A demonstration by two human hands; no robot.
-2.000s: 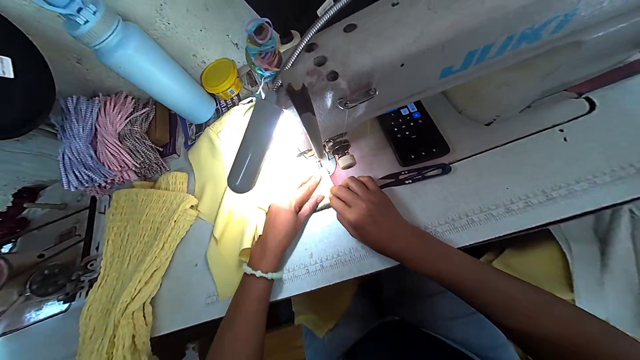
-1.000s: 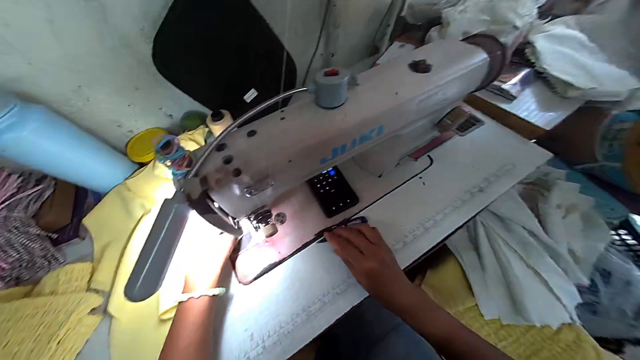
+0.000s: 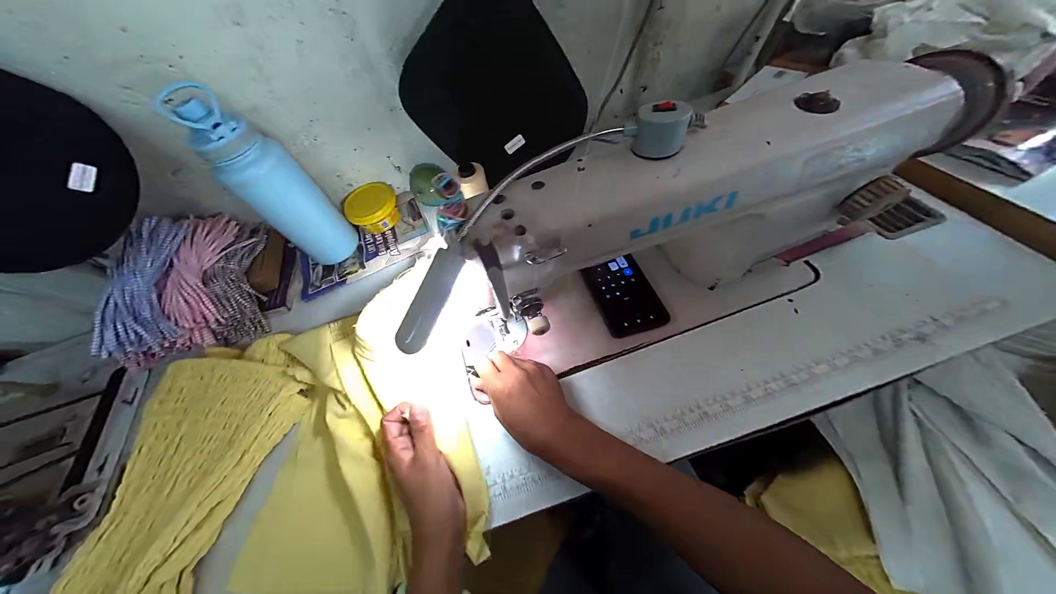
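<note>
A Juki sewing machine (image 3: 685,198) stands over the white table, its needle area lit by a grey gooseneck lamp (image 3: 431,299). Yellow fabric (image 3: 330,478) lies left of the needle, overexposed near the lamp. My left hand (image 3: 419,450) is over this fabric with thumb and fingertips pinched together on a small bit of it. My right hand (image 3: 524,396) is just in front of the presser foot (image 3: 505,326), fingers bent down near the needle plate; what lies under them is hidden. Gathered yellow fabric (image 3: 206,437) spreads at the left.
A black phone (image 3: 625,295) lies under the machine arm. Behind on the left are a blue bottle (image 3: 276,190), a yellow tub (image 3: 371,206) and bundles of cords (image 3: 186,285). Pale cloth (image 3: 949,462) hangs at the table's front right edge.
My right hand has moved left from beside the phone to the needle area. My left hand has come away from the needle toward the table's front edge. The view has shifted.
</note>
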